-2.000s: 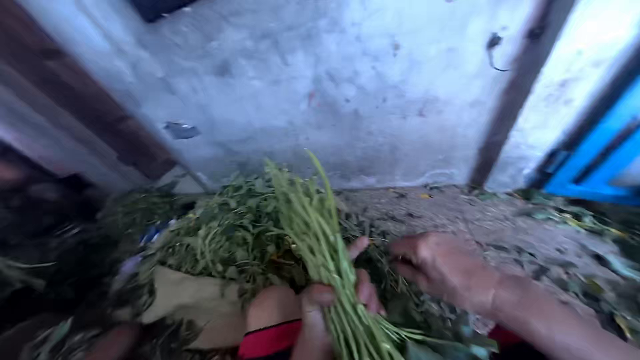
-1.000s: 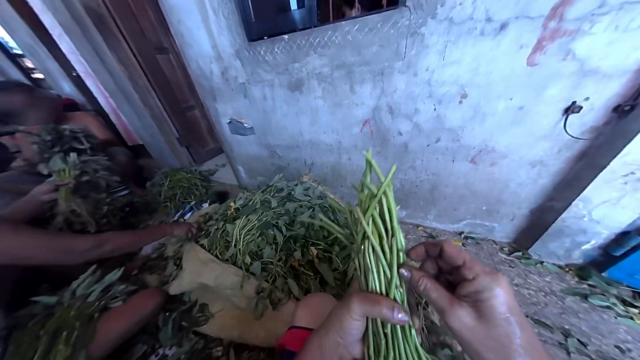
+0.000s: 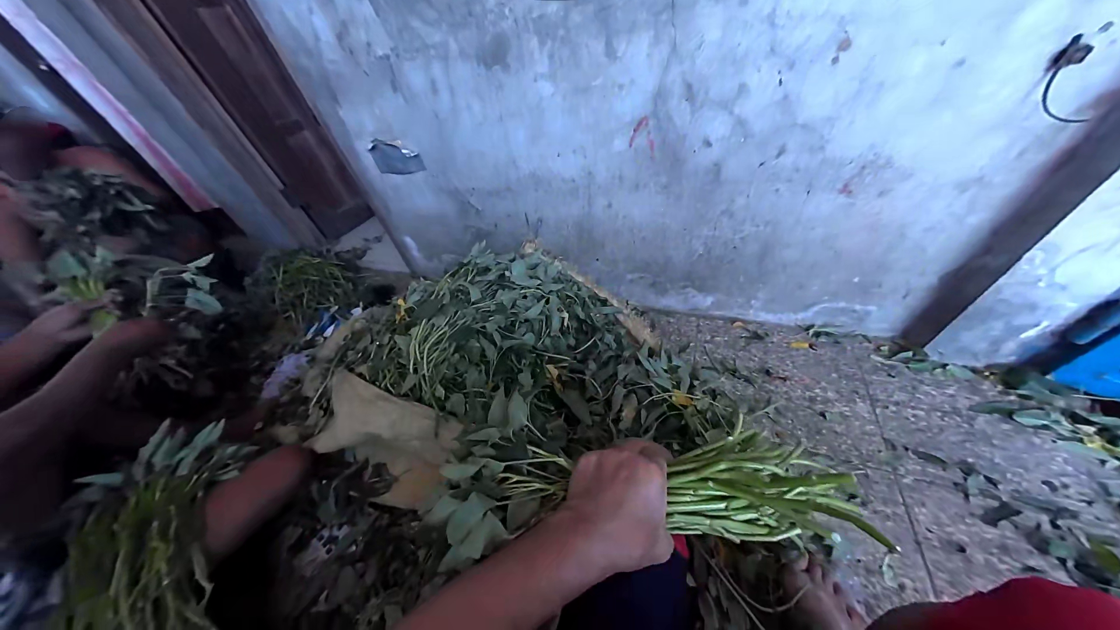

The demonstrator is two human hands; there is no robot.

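Note:
My left hand (image 3: 621,503) is closed around a bundle of leafy green stems (image 3: 752,494), low in the middle of the view. The bundle lies sideways: the bare stem ends point right, and its leaves spread left of my fist. Just beyond my hand is a large heap of leafy greens (image 3: 499,332), piled on sacking (image 3: 385,429) that shows along its left side. My right hand is out of view.
Another person's hands (image 3: 66,324) hold leafy stems at the left. More stems (image 3: 144,551) lie lower left. A worn wall (image 3: 700,157) rises behind the heap. Loose leaves are scattered on the speckled floor (image 3: 875,437). A bare foot (image 3: 818,591) is at bottom right.
The bundle stood upright between both hands; now it lies sideways in my left hand, stem ends to the right. My right hand has left the view.

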